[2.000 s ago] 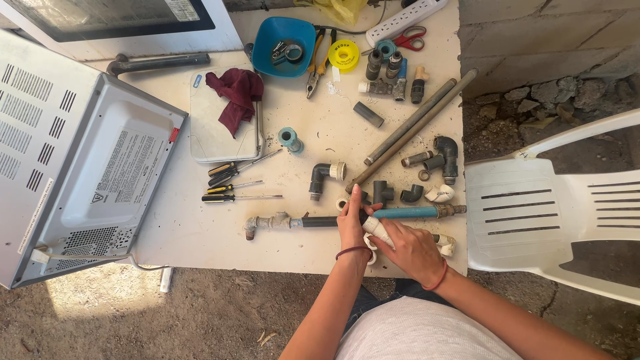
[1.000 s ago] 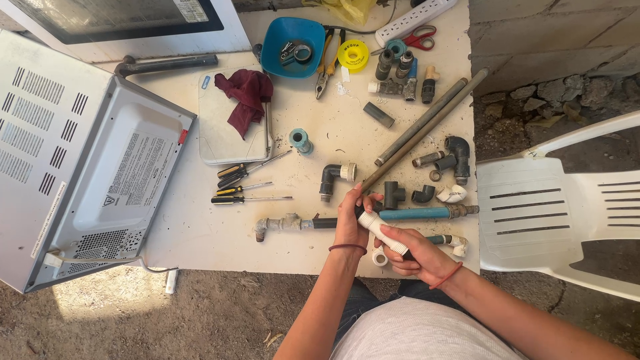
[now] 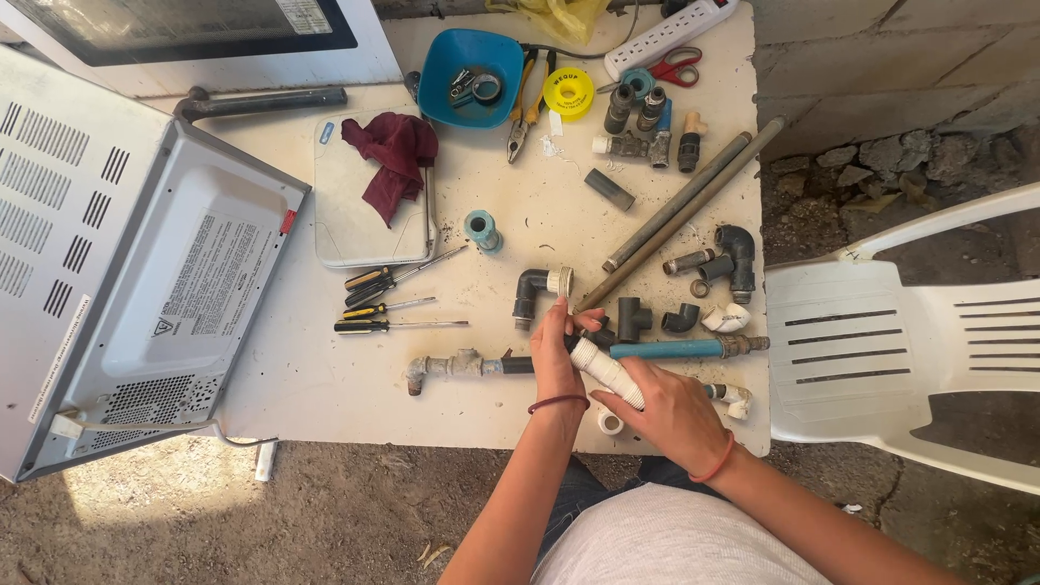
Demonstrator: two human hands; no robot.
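My right hand (image 3: 670,406) is closed around a white threaded plastic pipe fitting (image 3: 605,372), held at a slant over the table's near edge. My left hand (image 3: 561,345) grips the dark upper end of the same piece, partly hidden by the fingers. Behind the hands lies a blue pipe (image 3: 666,349) with a brass-coloured end. Left of them is a grey pipe assembly with an elbow (image 3: 443,366). A black elbow with a white threaded end (image 3: 532,292) and a black tee (image 3: 632,318) lie just beyond. A white ring fitting (image 3: 610,422) is below the held piece.
Several screwdrivers (image 3: 398,327), a maroon cloth (image 3: 394,158) on a white flat case (image 3: 333,219), a blue bowl (image 3: 435,81), pliers (image 3: 520,122), thread seal tape (image 3: 569,93) and two long pipes (image 3: 682,195) share the table. A microwave casing (image 3: 187,268) stands left, a white plastic chair (image 3: 845,349) right.
Between two seconds and one second ago, the white fitting came into clearer sight between my hands. The view has shifted slightly.
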